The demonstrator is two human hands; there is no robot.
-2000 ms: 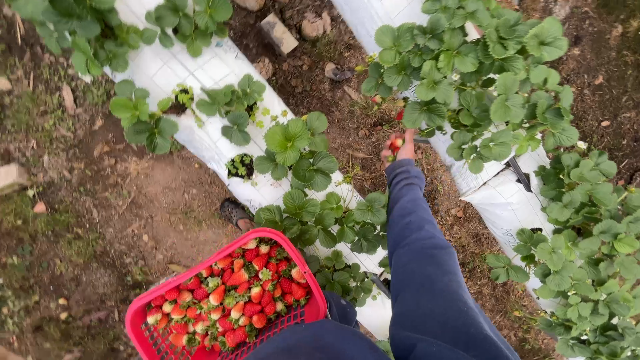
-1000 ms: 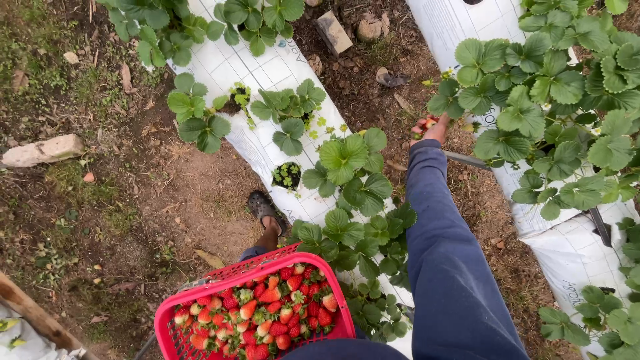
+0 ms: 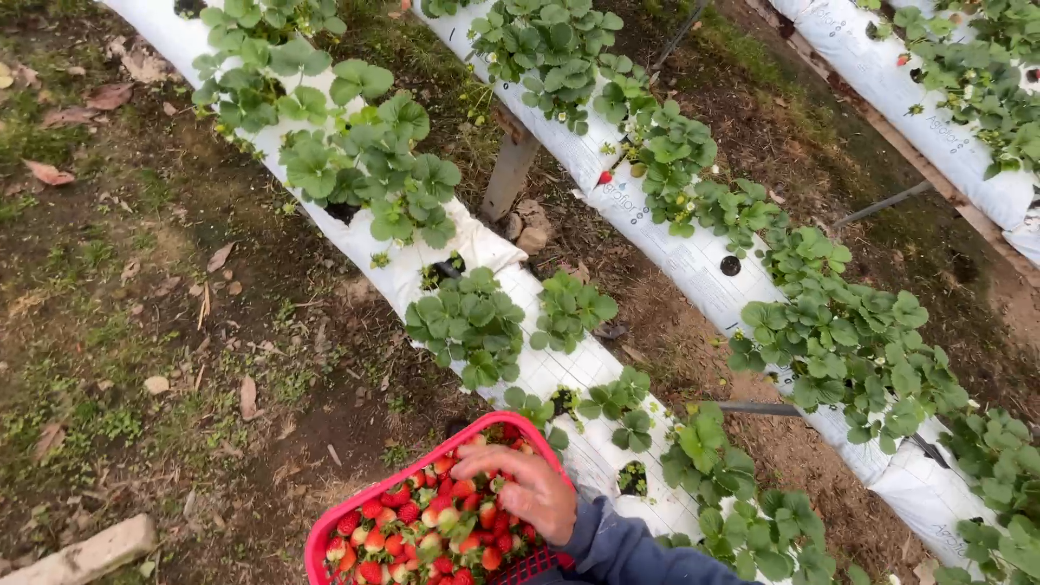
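Note:
My right hand [image 3: 528,491], in a dark blue sleeve, is over the red plastic basket [image 3: 357,497] at the bottom centre, palm down on or just above the heap of strawberries [image 3: 431,524]. Its fingers are spread a little; whether a berry is beneath them is hidden. The strawberries are red, some pale near their green caps. My left hand is out of the picture. Beside the basket runs a white grow bag [image 3: 536,366] with strawberry plants [image 3: 471,325]. A ripe strawberry [image 3: 605,177] hangs at the edge of the second row.
A second white grow bag [image 3: 699,276] runs parallel on the right, and a third [image 3: 902,101] is at the top right. A post [image 3: 510,171] stands between rows, near stones [image 3: 532,227]. Metal rods [image 3: 756,408] cross the gap. A pale block [image 3: 89,556] lies lower left on soil.
My right hand has moved from the plants of the second row back to the basket. In the earlier frames it held strawberries. The view has shifted strongly.

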